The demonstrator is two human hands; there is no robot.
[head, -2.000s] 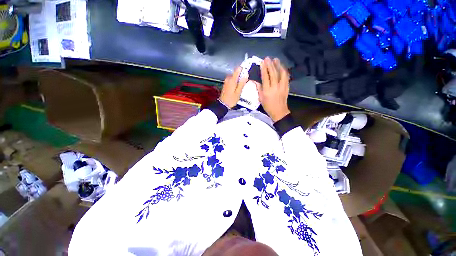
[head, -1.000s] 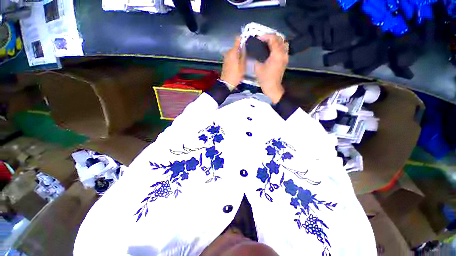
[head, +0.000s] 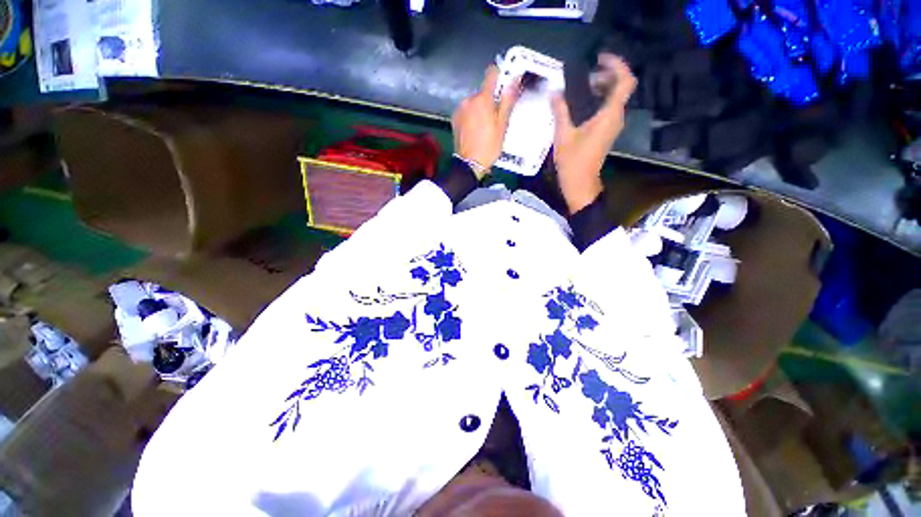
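My left hand [head: 481,125] holds a white housing [head: 529,133] at the bench edge, upright in view, with its rectangular opening at the upper end. A finger or thumb of that hand reaches into the opening, where a small dark patch shows. My right hand [head: 589,141] is just right of the housing, apart from its upper part, fingers bent upward. A small blurred greyish spot shows at its fingertips; I cannot tell if it is a held thing. Black pads [head: 698,119] lie scattered on the bench to the right.
Blue flat pieces [head: 787,45] lie heaped at the upper right. A black long tool or cable [head: 400,24] and a partly cut-off assembled unit [head: 550,8] are at the top. Below the bench are a red item [head: 353,192], a left carton [head: 126,182] and a right carton of white parts [head: 690,252].
My right hand has moved off the housing to the right. The dark pad seen over the housing's opening a second ago no longer covers it; the white lower part now shows.
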